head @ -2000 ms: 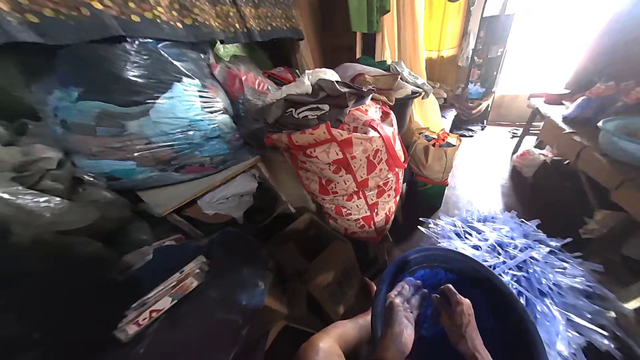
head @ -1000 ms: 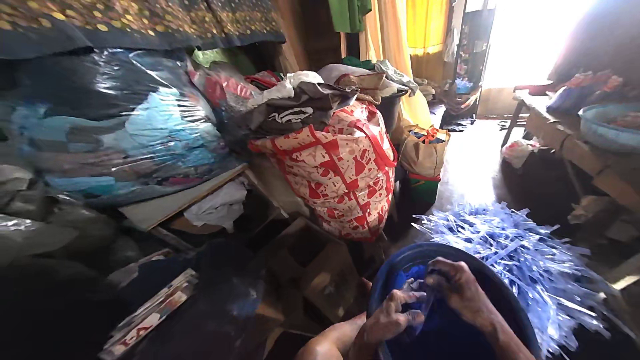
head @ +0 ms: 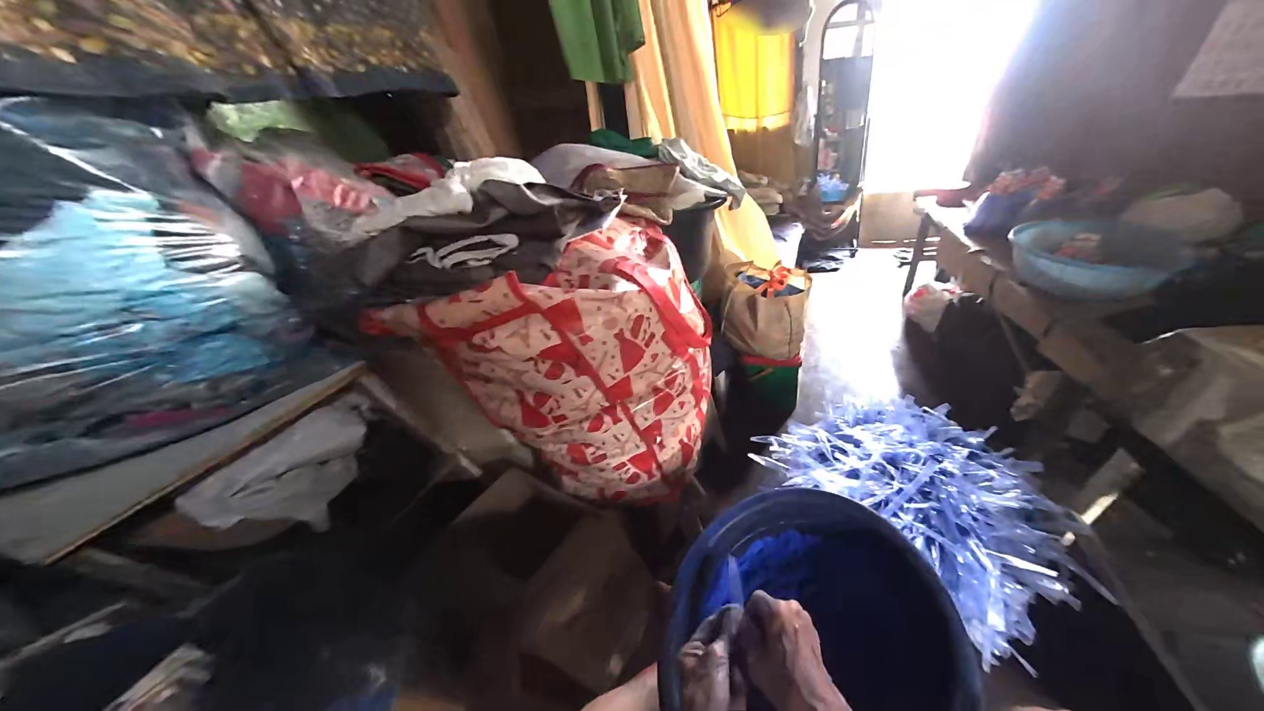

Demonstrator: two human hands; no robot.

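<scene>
A dark blue round tub (head: 943, 583) stands at the lower right, with blue material (head: 780, 563) inside against its far left wall. My left hand (head: 709, 660) and my right hand (head: 780, 647) are close together over the tub's left part. Between their fingers a thin, pale blue strip (head: 735, 581) points upward; its lower end is hidden. Both hands are closed around it, as far as the blur shows. A large heap of pale blue strips (head: 928, 494) lies just beyond and to the right of the tub.
A red and white patterned bag (head: 602, 375) full of cloth stands ahead. Clear plastic wrap covers clothes (head: 128, 286) at left. Behind the heap is a paper bag (head: 765, 314). A light blue basin (head: 1096, 262) rests on a wooden bench (head: 1027, 296) at right. Cardboard (head: 583, 592) lies left of the tub.
My hands have come together, lower and at the left side of the tub; a second ago the right hand was raised higher, near the tub's middle.
</scene>
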